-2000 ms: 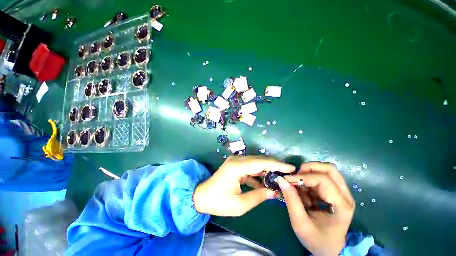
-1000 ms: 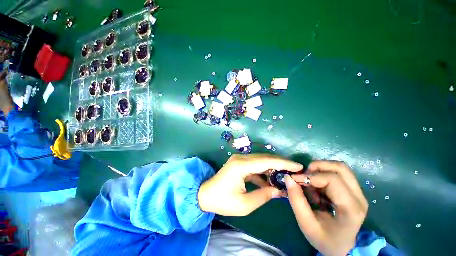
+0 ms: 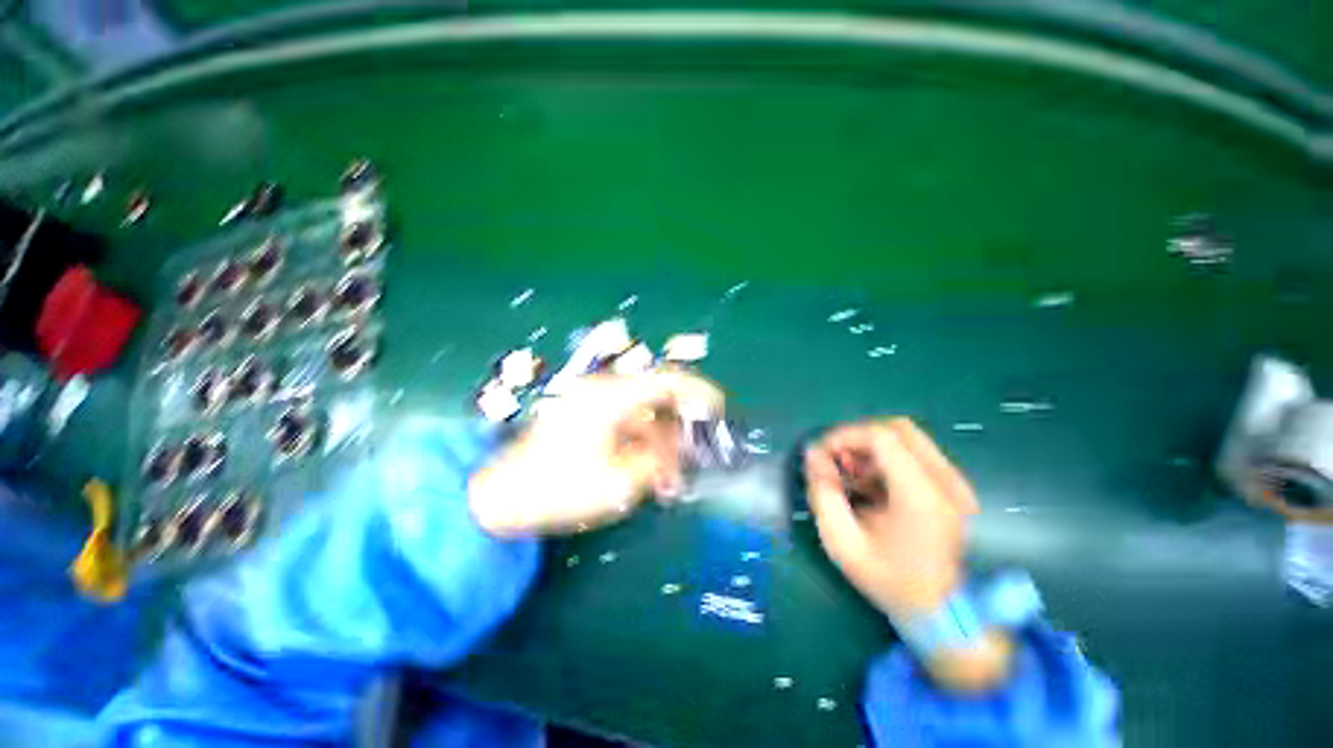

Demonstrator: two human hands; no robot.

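The picture is blurred. My left hand is over the near side of the battery-and-board pile, its fingertips around a small round part, seemingly a watch case. My right hand is to its right, apart from it, curled around a thin dark-reddish tool, probably tweezers. A blue backing sheet with small white pads lies on the green mat below and between the hands.
A clear blister tray of round cases is at left, with a red bin and yellow-handled tool beside it. White pads are scattered about. A whitish object is at far right. A neighbour's blue sleeve shows at left.
The view has shifted, showing the bench's far edge. My hands have separated: the left is now by the pile, the right apart. The blue sheet has come into view between them.
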